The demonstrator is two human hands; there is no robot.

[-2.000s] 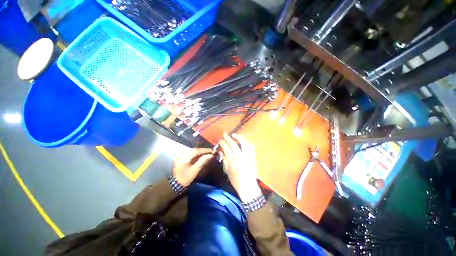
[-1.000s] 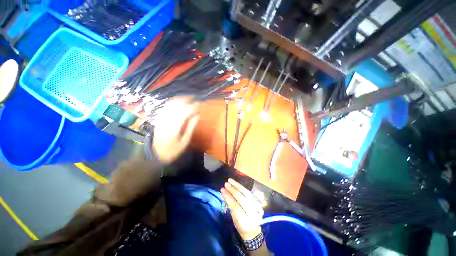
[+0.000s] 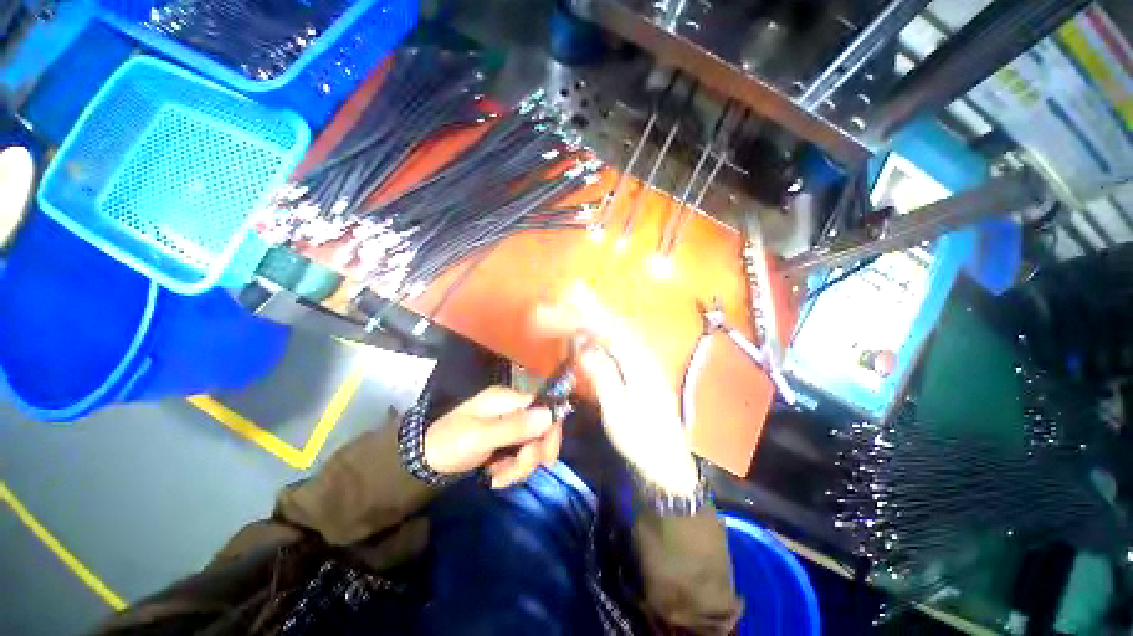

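My left hand (image 3: 491, 435) is closed on a few short dark cable ends (image 3: 559, 388) with shiny tips, in front of the orange mat's near edge. My right hand (image 3: 627, 404) is beside it, over the edge of the mat (image 3: 497, 298). It is blurred and overexposed, its fingertips close to the cable ends; its grip cannot be made out. A fan of black cables (image 3: 460, 186) with silver ends lies on the left of the mat. Side cutters (image 3: 714, 336) lie spread open on the right. Thin strands (image 3: 681, 205) stick out from under the press toward me.
The press plate (image 3: 746, 87) and posts stand behind the mat. A light blue perforated basket (image 3: 186, 180), a blue parts basket (image 3: 360, 50) and a blue bucket (image 3: 75, 311) are at left. A control box (image 3: 870, 329) and a cable pile (image 3: 957, 485) are at right. Another blue bucket (image 3: 777, 584) is below.
My left hand has come back from the cable fan to the mat's near edge, now holding cable ends. My right hand has risen beside it. Two cables no longer show at mid-mat.
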